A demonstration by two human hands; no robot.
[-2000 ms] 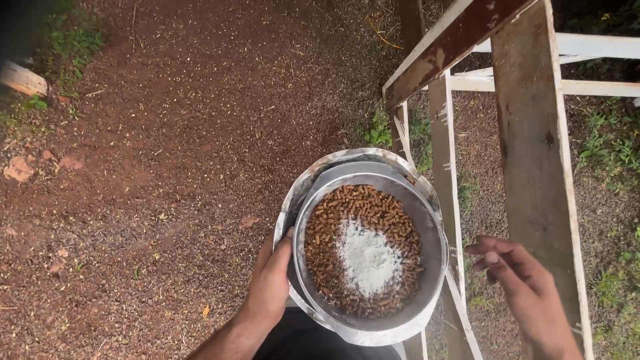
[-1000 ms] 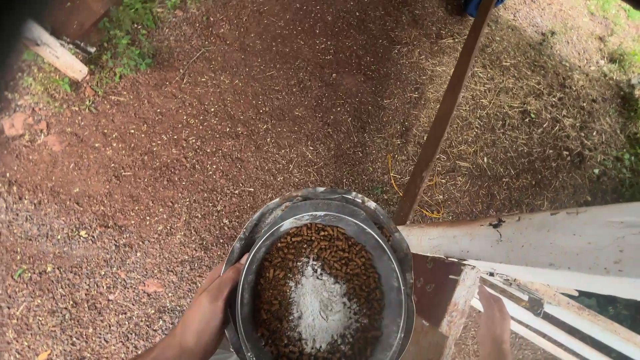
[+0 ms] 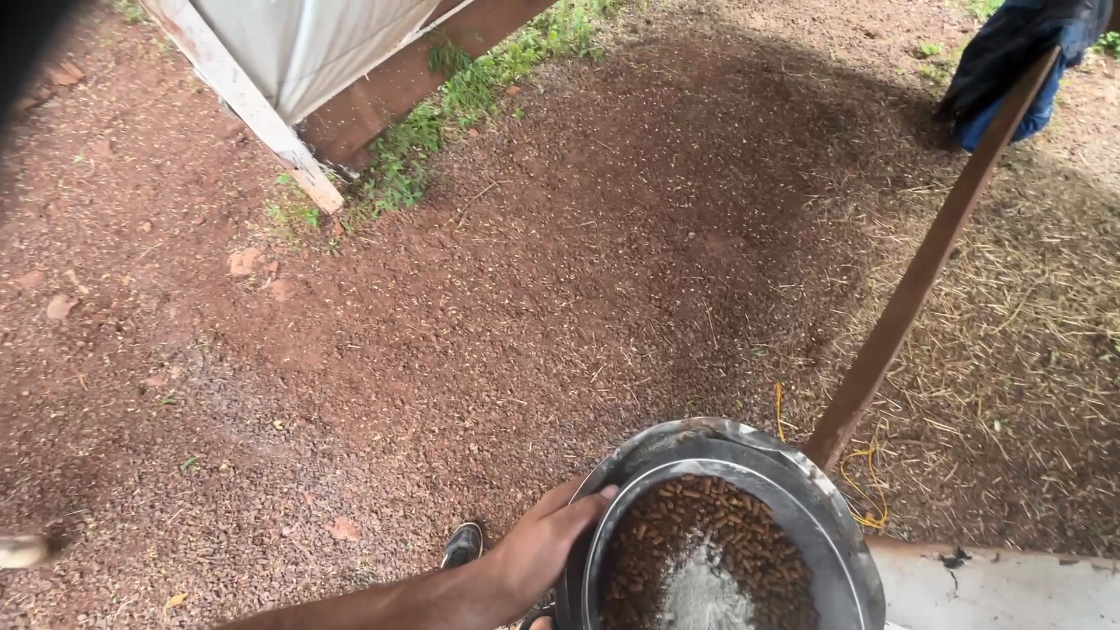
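Note:
My left hand (image 3: pixel 547 542) grips the left rim of a round metal bowl (image 3: pixel 792 490) at the bottom of the view, its thumb over the edge. The bowl sits inside or on a wider, worn round rim (image 3: pixel 700 430). Brown feed pellets (image 3: pixel 744 534) fill the part of the bowl that shows, with a heap of whitish powder (image 3: pixel 704 591) on top. The bowl's lower part is cut off by the frame edge. My right hand is out of view.
A wooden post (image 3: pixel 927 262) slants up to dark blue fabric (image 3: pixel 1006 70). Right of the bowl is a whitish panel (image 3: pixel 997 586), beside yellow cord (image 3: pixel 866 516). A sheeted frame (image 3: pixel 254 96) with a board stands upper left. Reddish gravelly ground (image 3: pixel 490 324) and straw lie around; a shoe (image 3: pixel 462 544) shows below.
The view has swung widely away from the white-and-brown frame. My right hand, beside the bowl earlier, has left the view. My left hand still holds the bowl.

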